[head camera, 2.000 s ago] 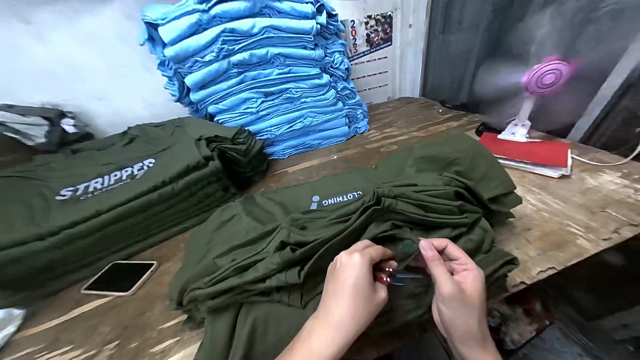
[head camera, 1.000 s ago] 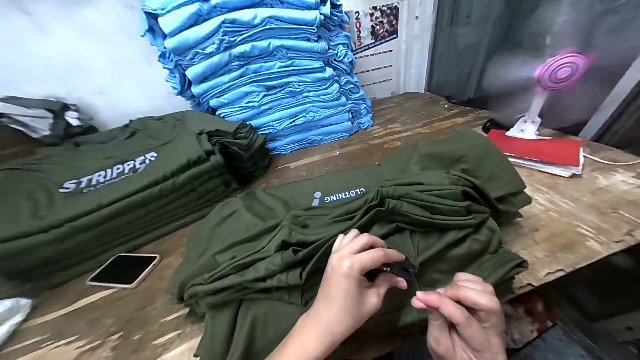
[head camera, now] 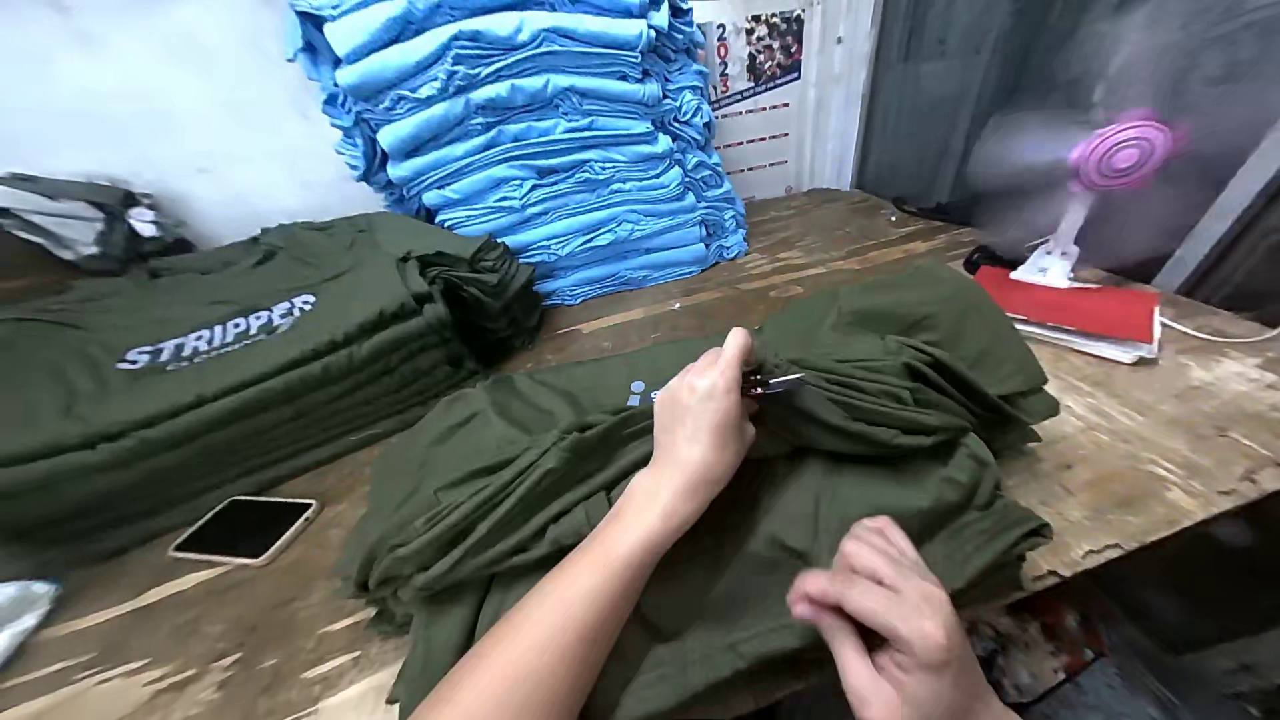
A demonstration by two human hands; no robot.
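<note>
My left hand [head camera: 705,410] is closed around a small cutting tool [head camera: 773,383], likely thread snips, whose metal tips point right. It rests on the upper part of a heap of dark green T-shirts [head camera: 840,480], over part of a small pale print, and may also be gripping the cloth. Lower right, my right hand [head camera: 880,615] hovers over or near the front of the heap with its fingers curled and blurred; whether anything is between them cannot be seen.
Folded green T-shirts [head camera: 330,360] are stacked at left, behind a phone [head camera: 245,530]. Light blue folded garments [head camera: 540,140] rise at the back. A pink fan [head camera: 1120,155] with blurred blades stands on a red folder [head camera: 1080,305] at right; its white cord [head camera: 1220,338] runs rightward.
My left hand has moved up the heap, onto the pale print. My right hand, close to the left one two seconds ago, is now well apart from it, nearer the heap's front.
</note>
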